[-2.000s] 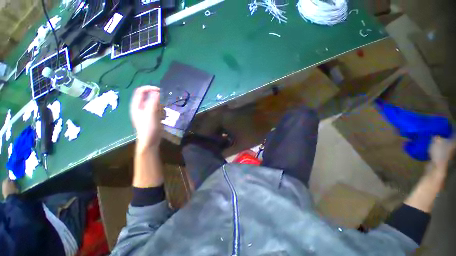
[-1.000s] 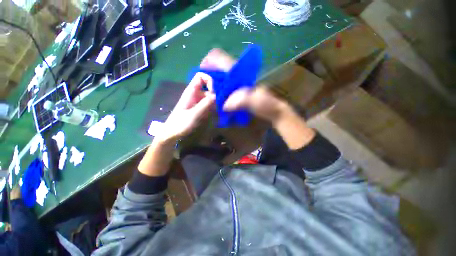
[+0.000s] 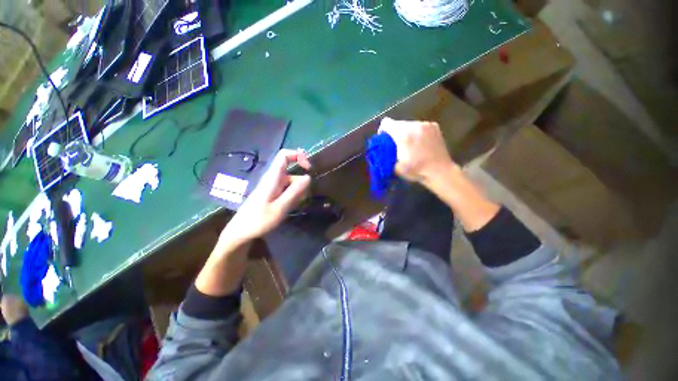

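A small solar panel [image 3: 256, 130] lies dark back up near the front edge of the green bench, with a white rating label [image 3: 229, 188] and a thin black cable [image 3: 241, 155] looped on it. My right hand [image 3: 420, 151] is closed around a crumpled blue cloth [image 3: 382, 165], in front of the bench edge. My left hand [image 3: 268, 205] is over the panel's near right corner, fingers bent, thumb and forefinger apart. A faint thin line, perhaps the cable, runs between my hands. I cannot tell whether my left hand holds it.
Several panels [image 3: 177, 77] are piled at the back left. A clear bottle [image 3: 97, 164], white scraps [image 3: 137, 182] and another blue cloth [image 3: 35, 269] lie left. White strands [image 3: 355, 15] and a white coil [image 3: 431, 10] lie at the back. Cartons [image 3: 550, 186] stand right. A neighbour's sleeve [image 3: 26, 346] shows lower left.
My right hand first brought the blue cloth in from the far right to my left hand. Now the hands are apart, the cloth bunched in my right hand. The panel stays on the bench.
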